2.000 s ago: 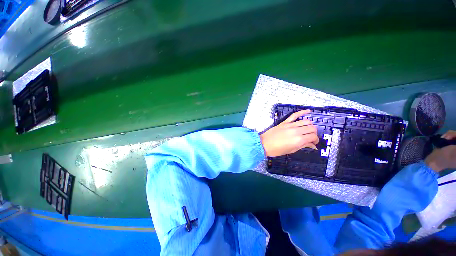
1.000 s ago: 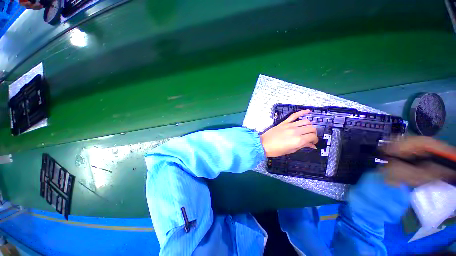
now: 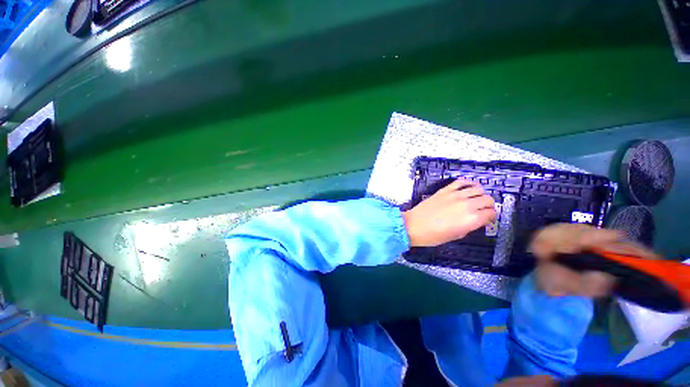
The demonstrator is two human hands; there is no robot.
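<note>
A black ribbed plastic housing (image 3: 564,193) lies open side up on a silvery-white textured sheet (image 3: 408,147) at the bench edge. My left hand (image 3: 452,213) rests on the housing's left half, left of the greyish centre strip; whether its fingertips hold anything small is hidden. My right hand (image 3: 579,257), blurred, is closed around an orange-and-black electric screwdriver (image 3: 643,276) above the housing's lower right part. The screwdriver's tip cannot be made out.
Two round dark dishes (image 3: 648,172) stand right of the housing. A crumpled white bag (image 3: 651,329) is at lower right. A slotted black frame (image 3: 85,280) lies at left. Another housing (image 3: 34,162) on a sheet is on the belt at far left; a dark piece (image 3: 679,26) shows at upper right.
My right hand has come from the dishes over the housing with the screwdriver. My left hand has shifted slightly right and down. The far-left housing has moved left; a dark piece has entered at upper right.
</note>
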